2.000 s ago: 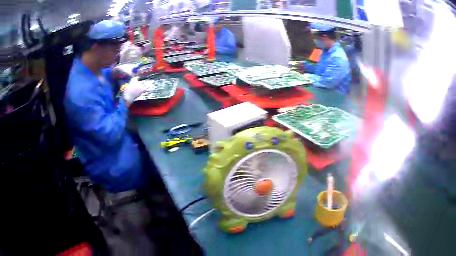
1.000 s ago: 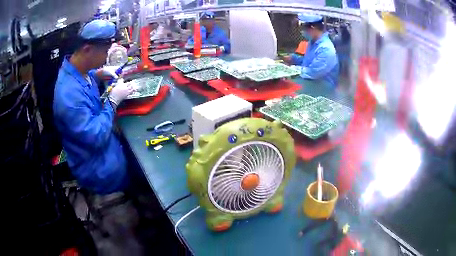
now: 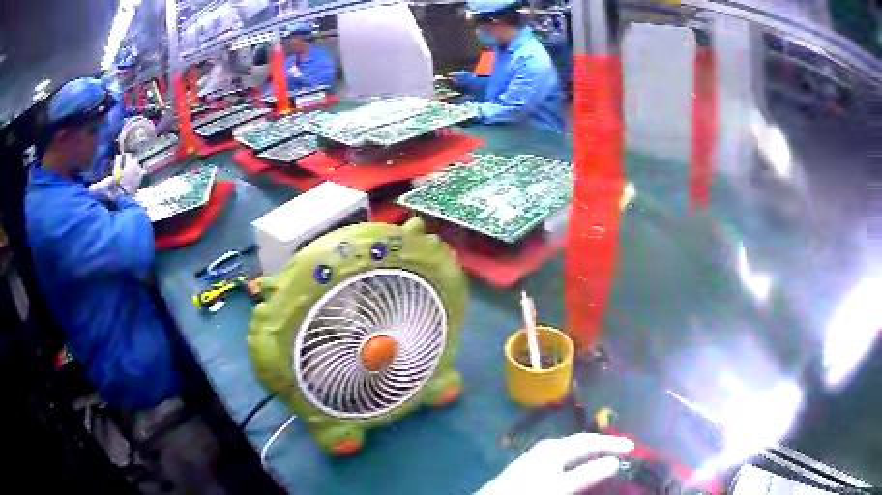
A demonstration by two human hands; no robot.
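My left hand (image 3: 561, 466), in a white glove, shows at the bottom edge, cut off by it. Its fingers point right, over the edge of a red pad (image 3: 691, 474); I cannot tell whether it holds anything. My right hand is not in view. A yellow cup (image 3: 540, 387) with a white stick stands just above the hand. Dark tools lie blurred between cup and hand. A green animal-shaped fan (image 3: 363, 338) stands left of the cup. Part of a board with silver-white edges (image 3: 774, 479) shows at the bottom right, cut off and glared over.
A red-wrapped upright (image 3: 597, 193) rises behind the cup. Green circuit boards (image 3: 498, 193) lie on red pads beyond the fan, near a white box (image 3: 309, 215). A worker in blue (image 3: 97, 261) stands at the left; others sit at the back. Yellow-handled tools (image 3: 220, 292) lie left of the fan.
The view has swung right, so the fan, cup and boards sit further left. A white-gloved hand has come in at the bottom, and part of a board shows at the bottom right.
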